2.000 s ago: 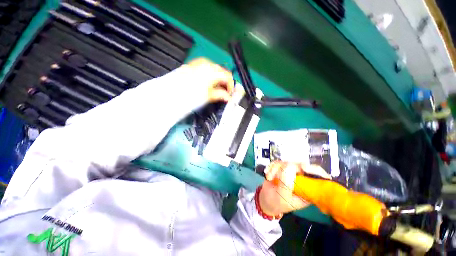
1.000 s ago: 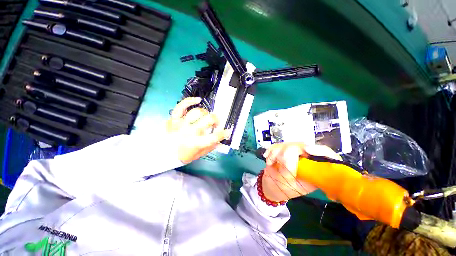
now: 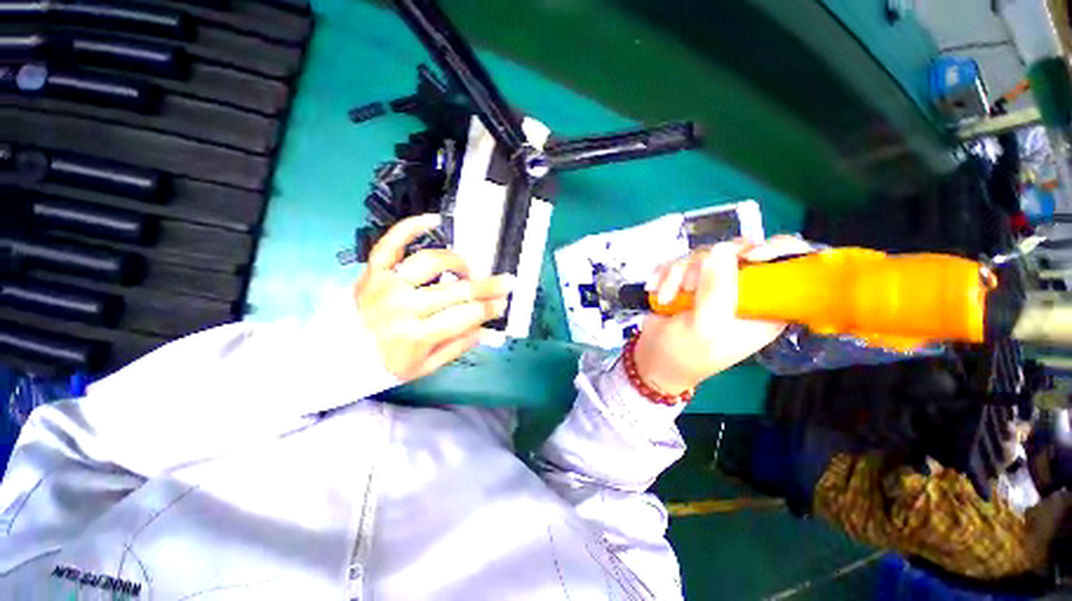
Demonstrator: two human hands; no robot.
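A black tripod assembly (image 3: 535, 162) has three arms spread, one lying along the white fixture block (image 3: 531, 270). My left hand (image 3: 426, 308) is at the block's left side, fingertips on the near end of that arm; whether it holds a small part is hidden. My right hand (image 3: 702, 311) grips the orange electric screwdriver (image 3: 864, 296), its dark tip pointing left over the white screw feeder (image 3: 573, 272). The bit's end is too small to make out. Small black parts (image 3: 411, 176) lie in a heap left of the block.
A black slotted tray (image 3: 223, 129) with folded tripods (image 3: 100, 174) is at the left. A clear plastic bag (image 3: 811, 350) lies partly under the screwdriver. A dark green channel (image 3: 705, 71) runs behind the bench. A person's patterned yellow-brown sleeve (image 3: 929, 511) shows at lower right.
My left hand has come down from the hub to the arm's near end. My right hand has raised and levelled the screwdriver, its tip now over the feeder. The whole view has shifted.
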